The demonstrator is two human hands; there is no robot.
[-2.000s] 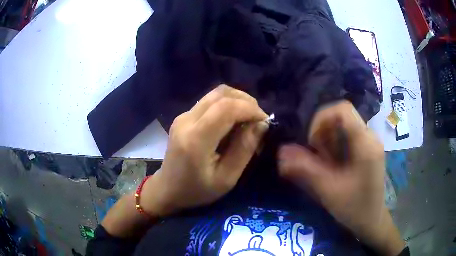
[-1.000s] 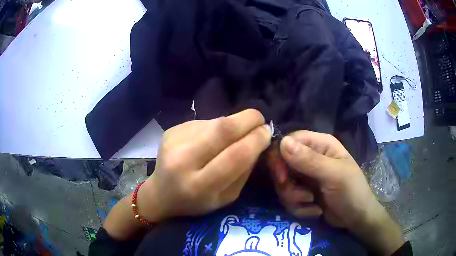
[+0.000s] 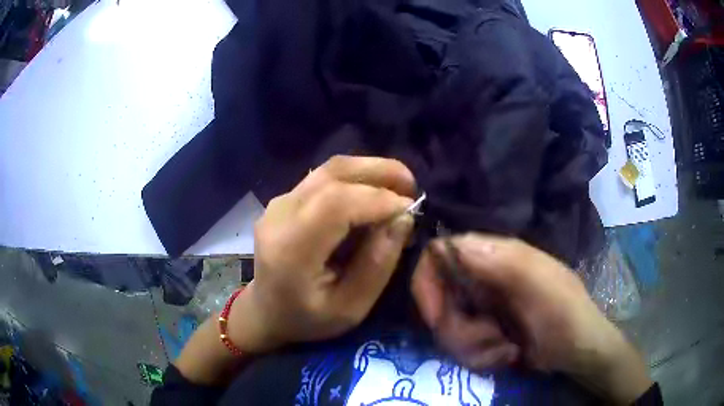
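The black garment (image 3: 381, 87) lies in a heap on the white table (image 3: 103, 119), with a flat strap-like piece (image 3: 186, 186) out to the left. My left hand (image 3: 333, 246), with a red bead bracelet, pinches a small white label or scrap (image 3: 416, 204) over the garment's near edge. My right hand (image 3: 508, 305) is just right of and below it, blurred, with fingers curled round a dark thin tool (image 3: 456, 270), apparently thread snips. The hands are apart. Any thread between them cannot be made out.
A smartphone (image 3: 583, 71) with a bright screen lies right of the garment. A black and white tag (image 3: 640, 170) with a cord and a yellow piece lies below it. A dark perforated crate (image 3: 706, 119) stands beyond the right table edge. Plastic (image 3: 615, 289) and scraps lie on the floor.
My right hand came in to meet the white piece, and now has moved back down from it, showing the dark tool. My left hand still pinches the white piece, its fingers slightly further left.
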